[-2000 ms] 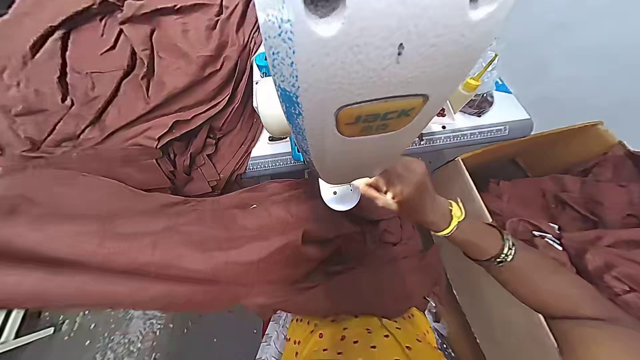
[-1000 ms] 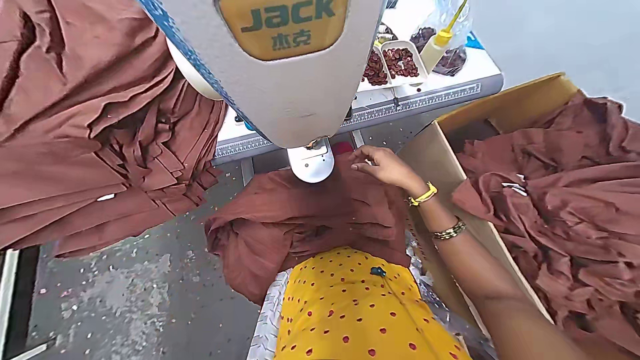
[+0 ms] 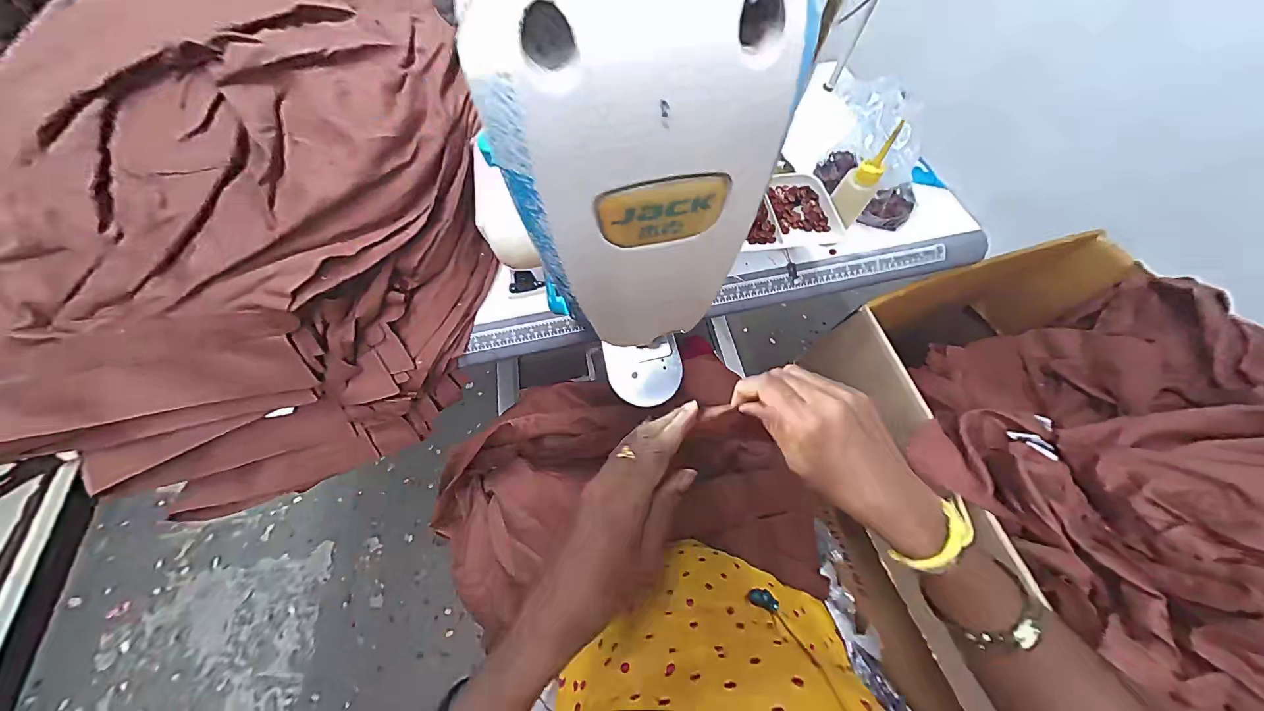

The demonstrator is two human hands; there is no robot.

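A brown cloth garment (image 3: 533, 494) lies over my lap and under the white head of a Jack sewing machine (image 3: 662, 128). Just below the machine's rounded white end piece (image 3: 644, 375), my left hand (image 3: 642, 484) pinches an edge of the cloth between thumb and fingers. My right hand (image 3: 825, 434), with a yellow band at the wrist, pinches the same edge a little to the right. A short stretch of cloth runs between the two hands. The needle area is hidden behind the machine head.
Brown cloth pieces (image 3: 227, 237) are piled at left. At right stands a cardboard box (image 3: 874, 365) of brown garments (image 3: 1136, 415). On the white machine table (image 3: 948, 222) are a tray of brown buttons (image 3: 802, 207), a bottle with a yellow nozzle (image 3: 857, 193) and a plastic bag.
My left hand has come into view and holds the cloth edge. My right hand, its fingers apart a second ago, now pinches the cloth. The garment's long stretch at left has drawn in to my lap.
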